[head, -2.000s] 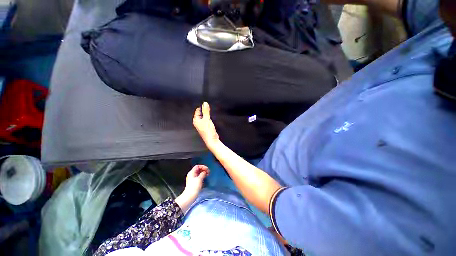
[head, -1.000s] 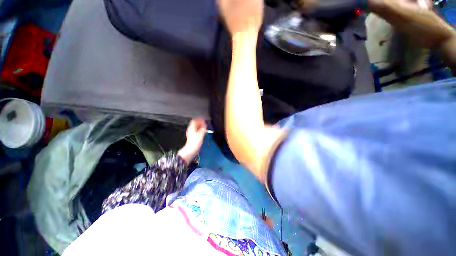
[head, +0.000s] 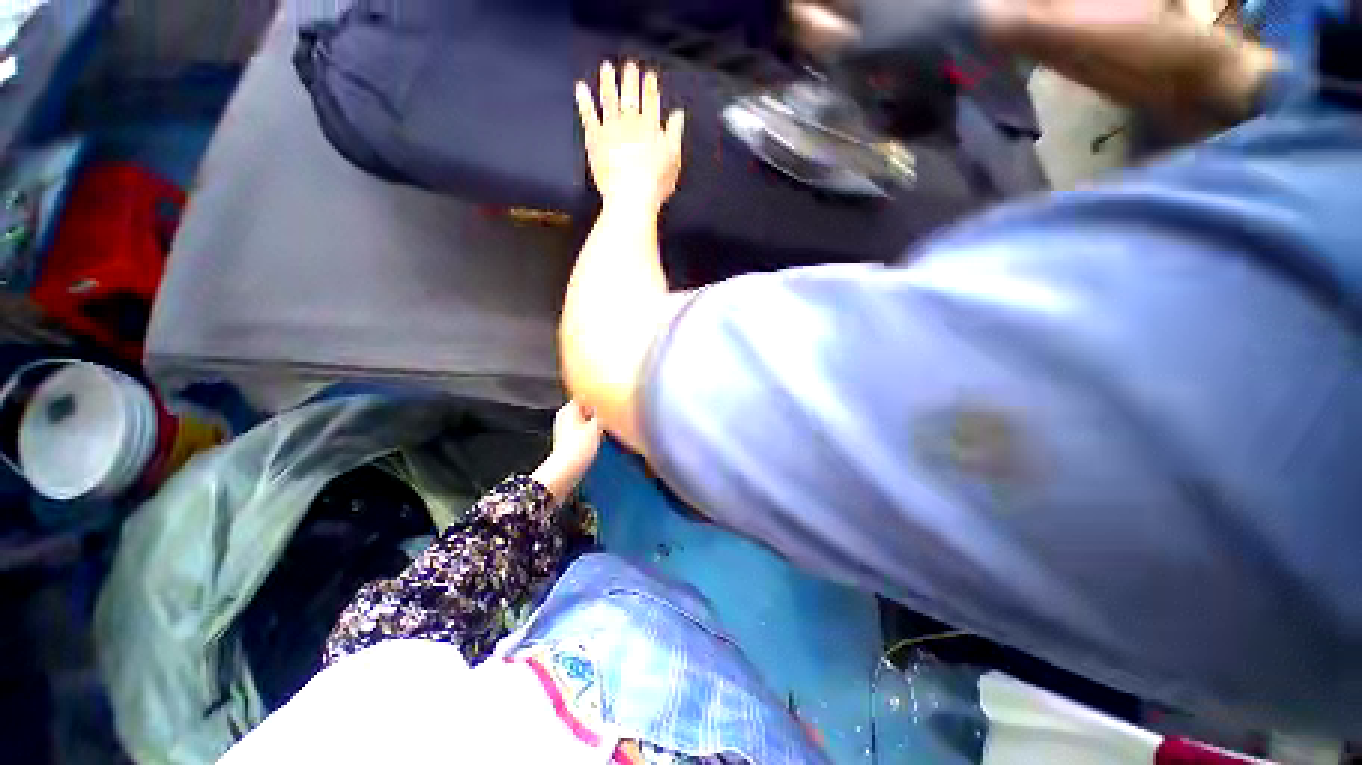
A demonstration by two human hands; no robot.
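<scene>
My left hand [head: 574, 437], in a dark floral cuff, is small in the frame beside the grey padded pressing table [head: 374, 284]. Its fingertips meet or pass behind another person's forearm, so its grip is hidden. My right hand is not in view. A long dark garment [head: 463, 105] lies across the table. The other person, in a blue shirt, rests a spread hand on it. A silver steam iron [head: 819, 138], blurred, is on the dark cloth to the right, by that person's other hand.
A pale green sack [head: 179, 583] with dark pieces inside stands on the floor at lower left. A white bucket [head: 87, 434] and a red plastic crate [head: 108, 247] are at the left. The person's blue sleeve [head: 896, 404] fills much of the right side.
The other person's near hand now lies spread on the garment, and their sleeve has swung left across the view. The iron sits further left than a second ago. My left hand stays near the table edge.
</scene>
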